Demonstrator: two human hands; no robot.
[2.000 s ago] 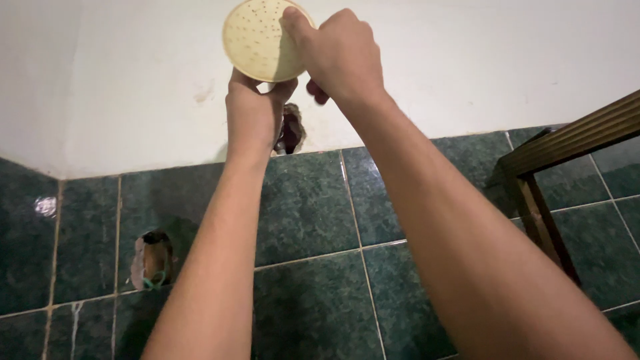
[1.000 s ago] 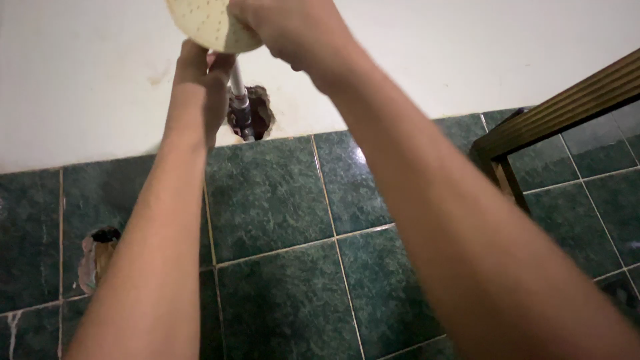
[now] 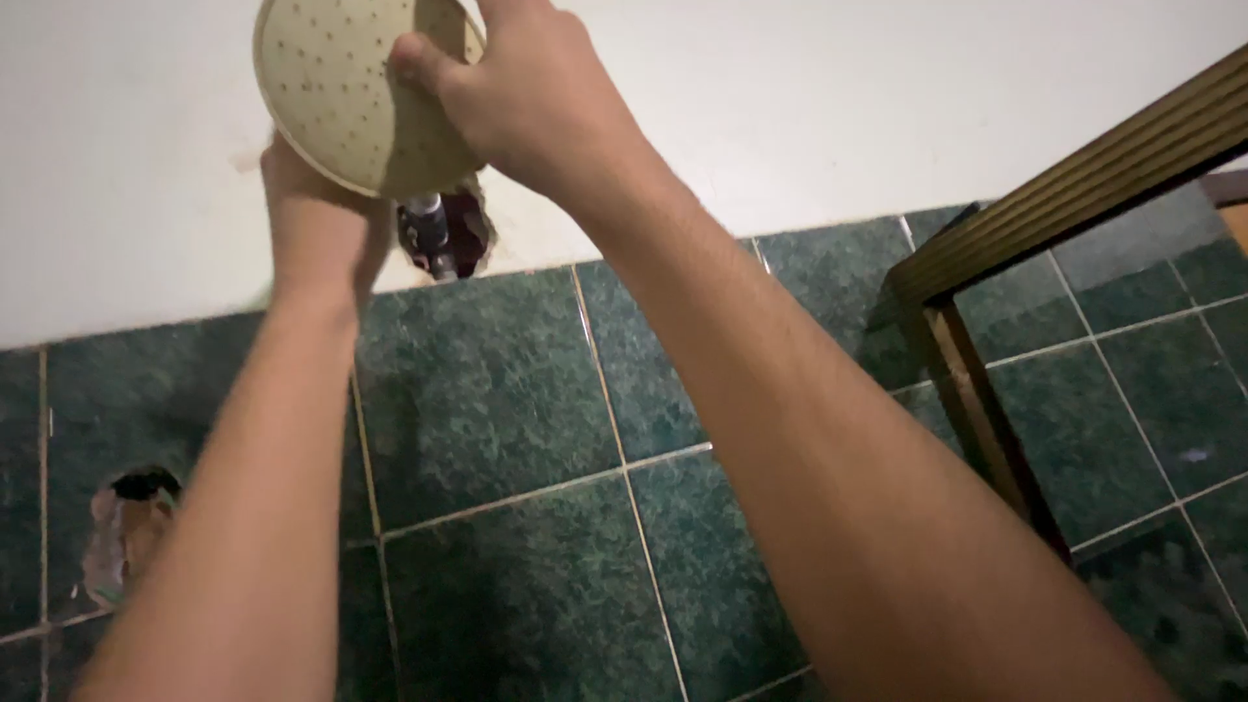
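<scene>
A round, pale yellow shower head (image 3: 336,93) with small dark holes in its face is at the upper left. My right hand (image 3: 522,97) grips its right rim, the thumb pressed on the face and the other fingers partly out of sight. Behind and below it is my left hand (image 3: 317,214); its fingers are hidden by the shower head, so its hold cannot be told. Just under the shower head, a metal pipe fitting (image 3: 429,229) shows in a rough hole (image 3: 470,229) in the white wall, close to the left wrist.
Dark green tiles (image 3: 487,400) cover the lower wall beneath the white painted part (image 3: 799,107). A second broken hole (image 3: 132,531) lies at the lower left, beside my left forearm. A ribbed brown frame (image 3: 1063,185) juts in from the right.
The view has shifted somewhat. The pipe fitting shows under the shower head. Both hands stay at the shower head, with the right thumb on its face in the earliest frame as well.
</scene>
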